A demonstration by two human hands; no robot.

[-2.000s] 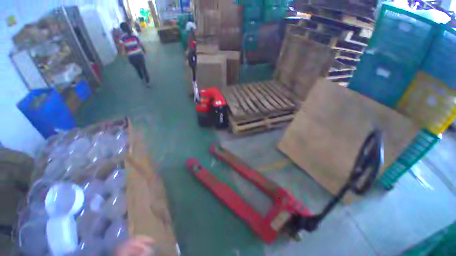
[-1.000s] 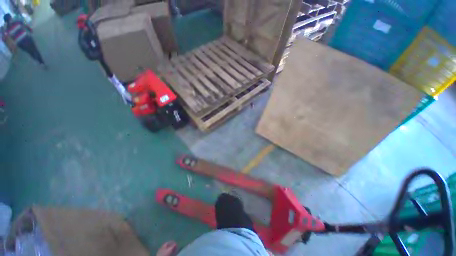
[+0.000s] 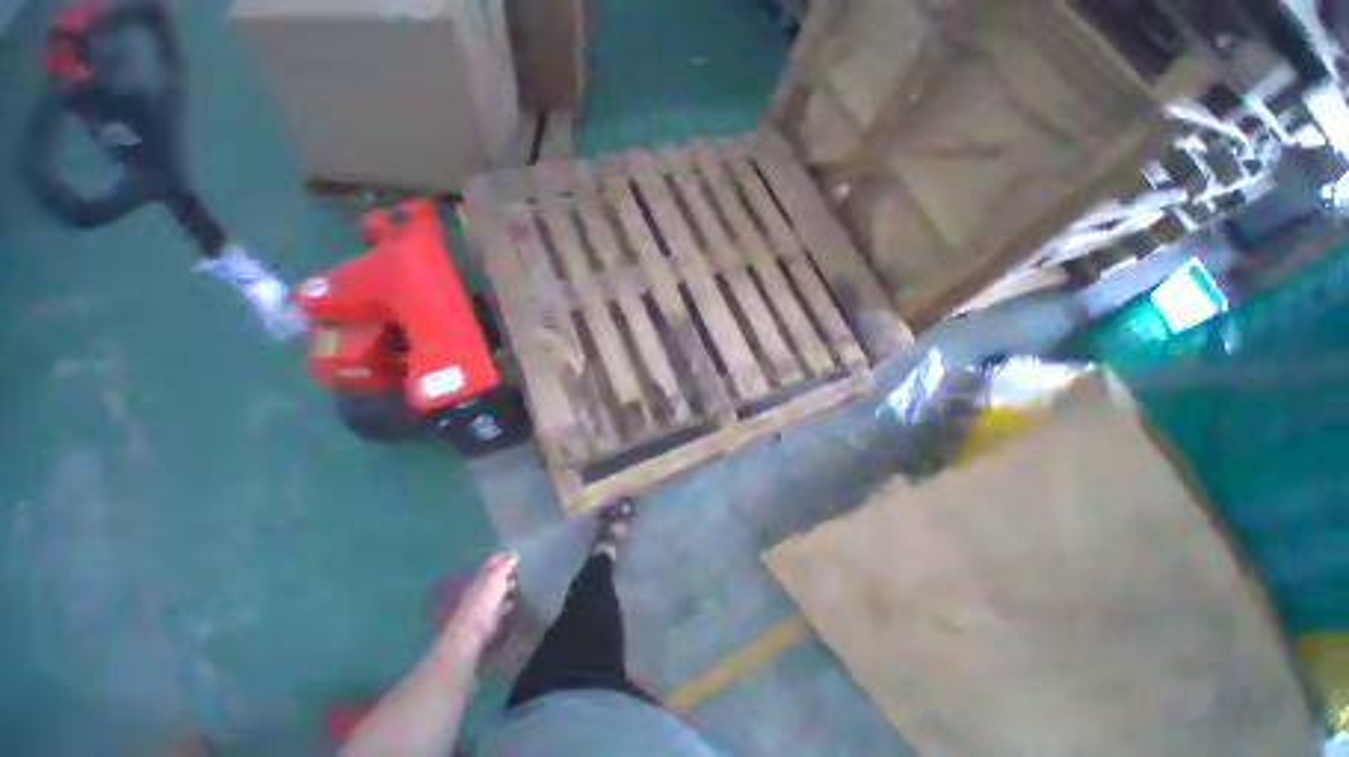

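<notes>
A brown slatted wooden pallet (image 3: 673, 303) lies on the floor in front of me, beside a red powered pallet truck (image 3: 407, 333) with a black loop handle. My left hand (image 3: 491, 592) is low in the centre, slightly blurred, short of the pallet and touching nothing that I can see; its fingers are too blurred to tell how they are held. My right hand is not in view. My dark-trousered leg and shoe show close to the pallet's near corner.
A plywood board (image 3: 1036, 577) lies at the lower right. A large wooden panel (image 3: 947, 133) leans behind the pallet. A brown carton (image 3: 385, 89) stands at the upper left. Green crates (image 3: 1258, 429) are at the right. Small red parts show at the bottom left beside my arm.
I have moved past the red hand pallet truck towards the slatted pallet, which now appears nearer. The open carton and the other person have left the view. My left hand reaches further forward.
</notes>
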